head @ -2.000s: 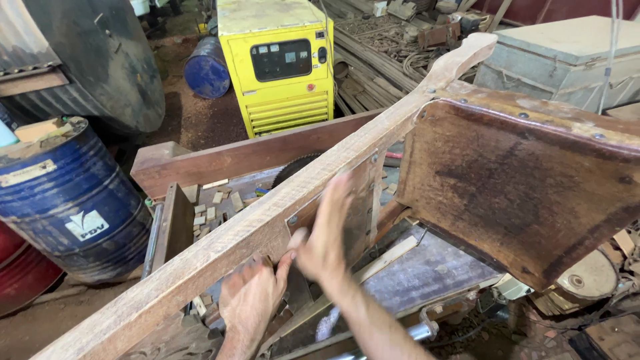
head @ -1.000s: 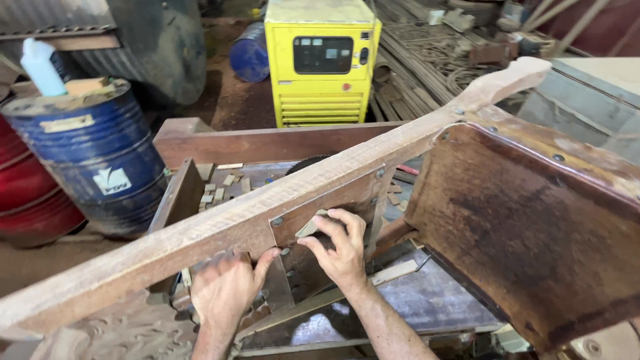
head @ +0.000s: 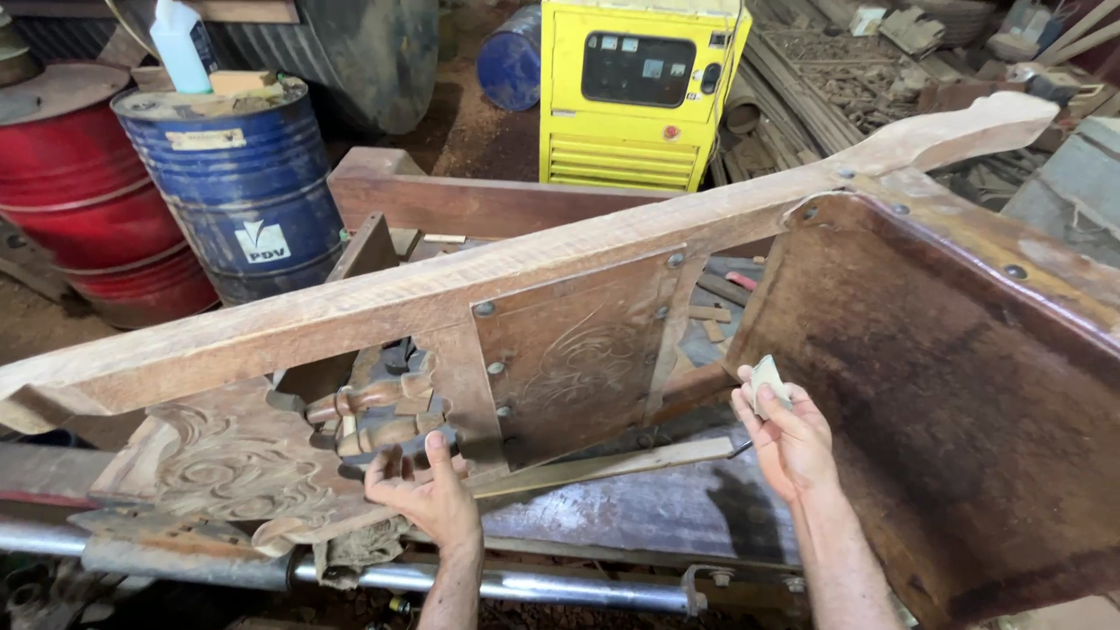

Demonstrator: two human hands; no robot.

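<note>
A carved wooden chair lies on its side, its long back post (head: pixel 376 302) running across the view. A tooled leather panel (head: pixel 586 350), fixed with round metal studs, fills part of the back, and a dark leather seat (head: pixel 910 402) is at the right. My right hand (head: pixel 792 429) pinches a small folded piece of sandpaper (head: pixel 768 376) in front of the seat's left edge. My left hand (head: pixel 433 490), thumb up and fingers curled, is by the lower edge of the chair back near the carved crest (head: pixel 236 464); whether it touches the wood is unclear.
Behind stand a red drum (head: pixel 96 192), a blue drum (head: pixel 236 184) with a plastic bottle (head: pixel 182 44) on top, and a yellow generator (head: pixel 639 96). A metal pipe (head: pixel 507 588) runs along the near side. Wood offcuts (head: pixel 710 315) lie beneath the chair.
My right hand has moved right, off the leather panel, with the folded piece still in its fingers. My left hand has moved away from the rail beside the panel, toward the chair back's lower edge.
</note>
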